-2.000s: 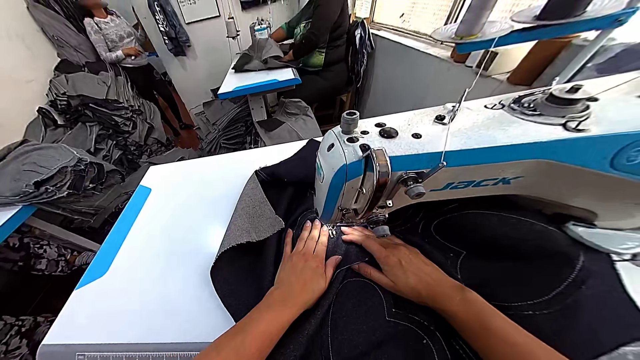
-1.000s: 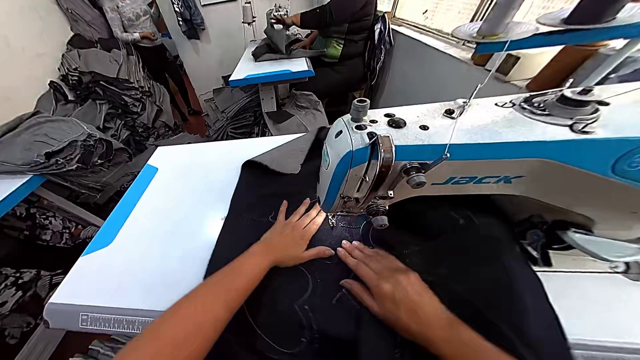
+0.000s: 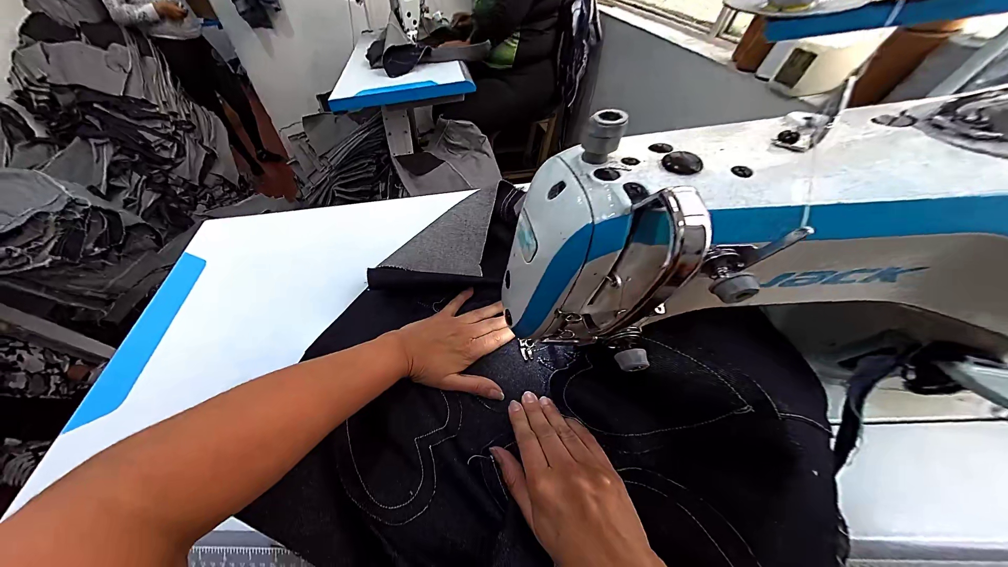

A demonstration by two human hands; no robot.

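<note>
A dark denim piece [image 3: 693,457] with pale curved stitch lines lies under a white and blue Jack sewing machine [image 3: 850,213]. Its far left corner is folded over and shows a grey underside [image 3: 449,240]. My left hand [image 3: 457,346] rests flat on the denim with fingers spread, just left of the presser foot [image 3: 526,349]. Nearer to me, my right hand [image 3: 567,472] lies palm down on the cloth, its fingertips a little below the foot. Neither hand grips the cloth. The machine head hides part of the denim behind it.
The white table [image 3: 268,260] has a blue edge strip and a ruler [image 3: 244,555] at its near edge. Heaps of grey and dark garments [image 3: 118,134] lie at the left. Beyond, a person [image 3: 520,71] sits at another sewing table [image 3: 402,98]; another person [image 3: 185,47] stands far left.
The denim has turned and shifted under the machine, and its grey folded corner lies differently. My right hand has moved nearer to me, away from the presser foot. The view has shifted somewhat.
</note>
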